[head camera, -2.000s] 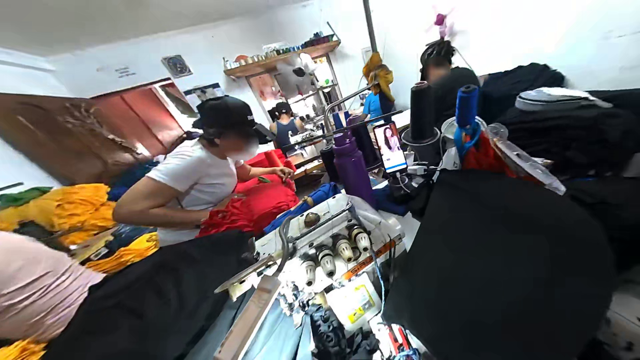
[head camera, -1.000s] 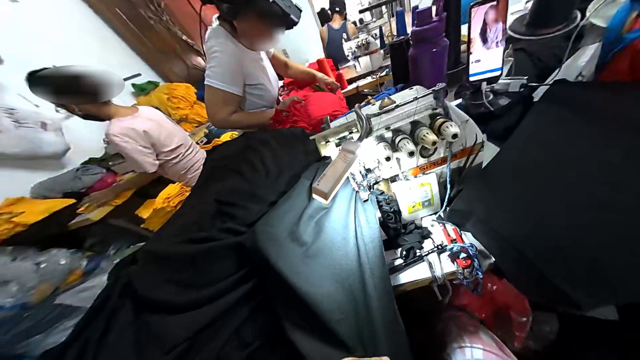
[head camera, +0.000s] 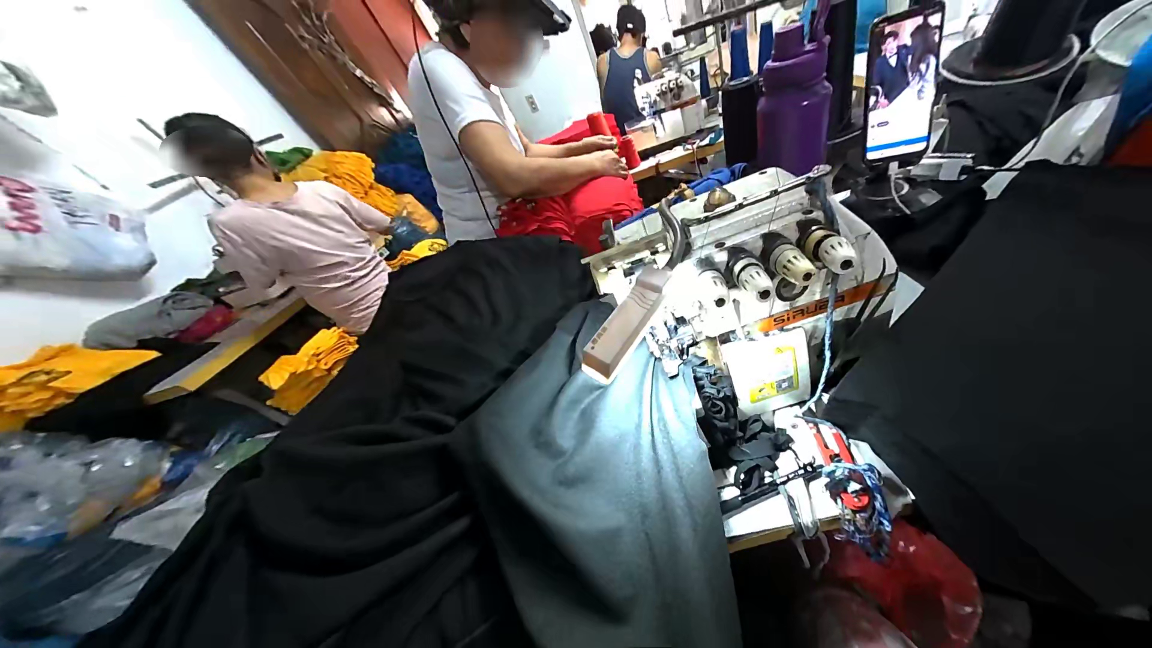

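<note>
Neither my left hand nor my right hand shows in the head view. A Siruba overlock sewing machine (head camera: 792,297) stands right of centre, with several tension dials (head camera: 787,259) on its front. A lamp on a bent metal neck (head camera: 627,322) shines down by the presser foot (head camera: 670,342). Black fabric (head camera: 405,450) spreads from the machine towards the lower left, and its lit part looks grey. Dark scraps (head camera: 733,423) lie beside the foot. Red-handled thread snips (head camera: 841,463) and twisted cords (head camera: 864,522) rest at the machine table's edge.
More black fabric (head camera: 1017,387) lies at the right. Behind the machine stand a purple bottle (head camera: 794,108) and a phone (head camera: 903,85). A co-worker in white (head camera: 459,135) handles red fabric (head camera: 571,211); another in pink (head camera: 301,243) sits at the left. Plastic bags (head camera: 81,495) lie lower left.
The view has swung down and left. The co-worker in white, whose hands were on the red fabric, now has them together at red thread cones.
</note>
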